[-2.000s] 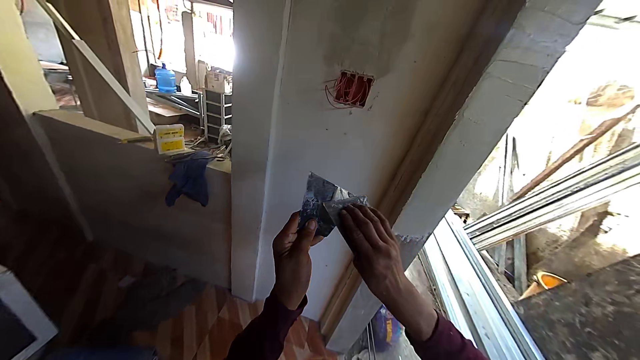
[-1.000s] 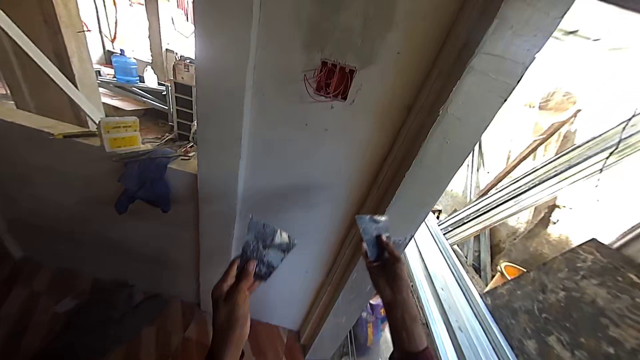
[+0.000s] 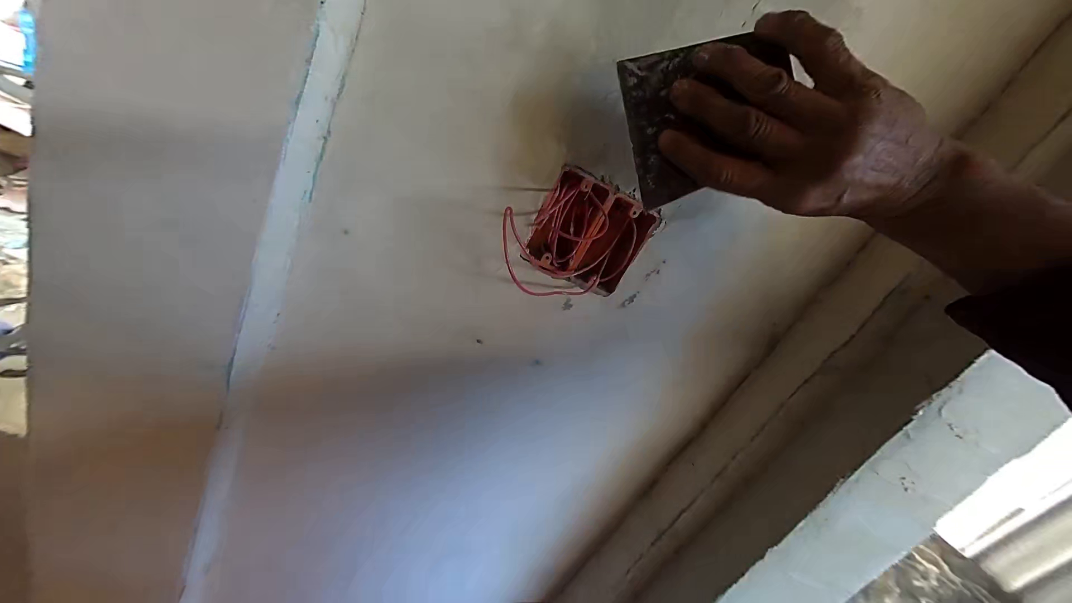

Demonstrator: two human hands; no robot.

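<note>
My right hand [image 3: 787, 134] comes in from the right edge with its back toward me. Its fingers are spread over a dark, stained flat putty blade [image 3: 657, 126], which lies at or close to the pale wall [image 3: 402, 276]. The thumb is hidden. The blade's lower corner is beside the top right edge of a red electrical box [image 3: 615, 243] set in the wall. Loops of red wire [image 3: 508, 243] hang out of the box. My left hand is out of view.
A pale vertical strip [image 3: 280, 193] runs down the wall at left. Long ledges or mouldings [image 3: 754, 419] slant along the right side, beside a rough whitish edge [image 3: 904, 477]. Blurred objects show past the wall's left edge.
The view has moved much closer to the wall and box. My right hand has gone from below the box to its upper right, holding a blade. My left hand, earlier holding a blade, has left view.
</note>
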